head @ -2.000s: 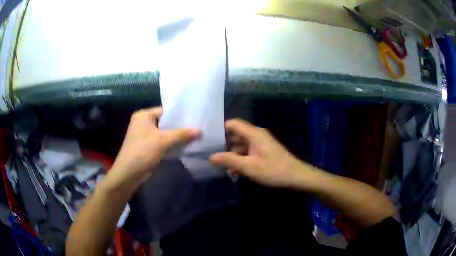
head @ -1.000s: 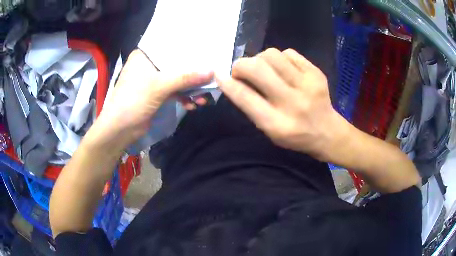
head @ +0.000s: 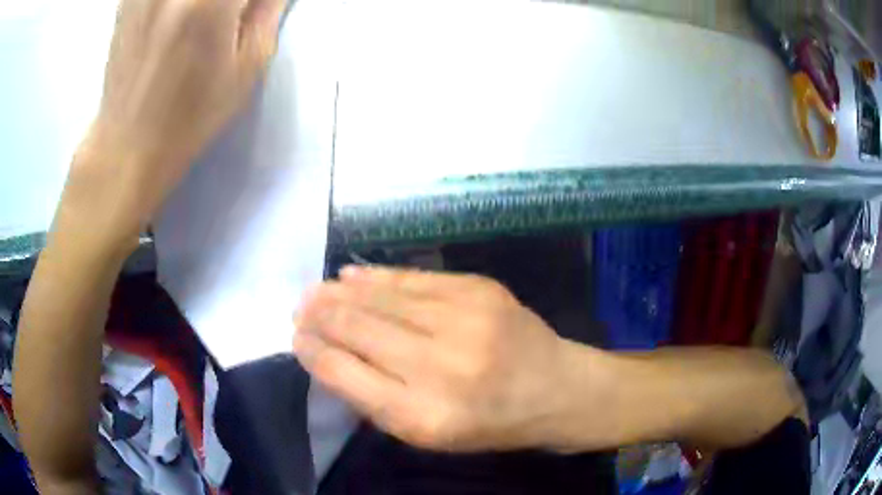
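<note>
A long pale fabric piece (head: 256,232) lies over the table's green front edge and hangs down toward the lap. Darker grey fabric (head: 261,411) hangs below it. My left hand (head: 184,77) is at the upper left, over the piece's left side; its fingers reach the picture's top edge, so its grip is unclear. My right hand (head: 416,348) is below the table edge, its fingers together at the piece's lower right edge, holding it. The thumb is hidden.
The white table (head: 542,106) has a worn green edge. Orange and red scissors (head: 815,97) lie at the upper right. Blue (head: 633,285) and red (head: 725,280) baskets stand below. A red-rimmed basket (head: 179,372) of scraps is at lower left; grey fabric (head: 832,300) hangs right.
The view has lifted from the lap back to the table. My left hand has moved up and forward over the fabric; my right hand stays at its lower part.
</note>
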